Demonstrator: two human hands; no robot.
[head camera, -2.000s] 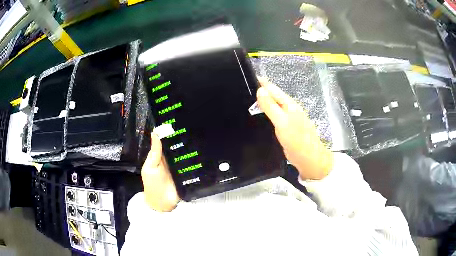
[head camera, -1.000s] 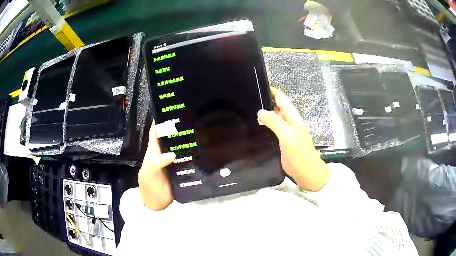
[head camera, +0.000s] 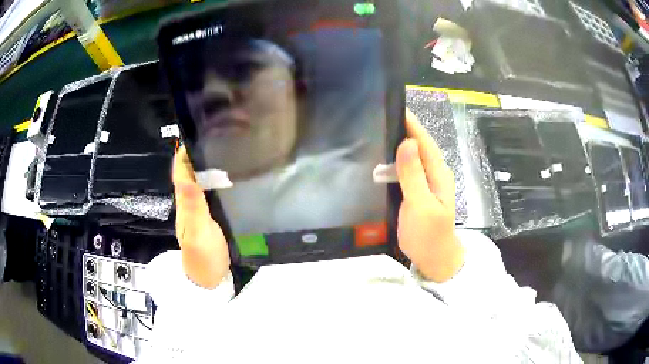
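A black tablet (head camera: 306, 192) is held upright in front of me, its screen facing me and slightly blurred. The screen shows a camera picture of a person, with a green square at the lower left and a red-orange one at the lower right. White label tabs (head camera: 213, 179) stick out over both side edges. My left hand (head camera: 201, 231) grips the left edge. My right hand (head camera: 430, 206) grips the right edge, thumb near the tab. The fingers behind the tablet are hidden.
Foam trays with dark tablets lie at the left (head camera: 135, 135) and right (head camera: 530, 170). A grey speckled foam tray (head camera: 440, 131) is partly behind my right hand. Paper slips (head camera: 452, 50) lie on the green belt. A white panel with round fittings (head camera: 117, 302) is lower left. A grey sleeve (head camera: 605, 284) shows at right.
The tablet has moved up and closer, and both hands have moved with it. Its screen has changed from the green text list to a camera picture with green and red-orange squares.
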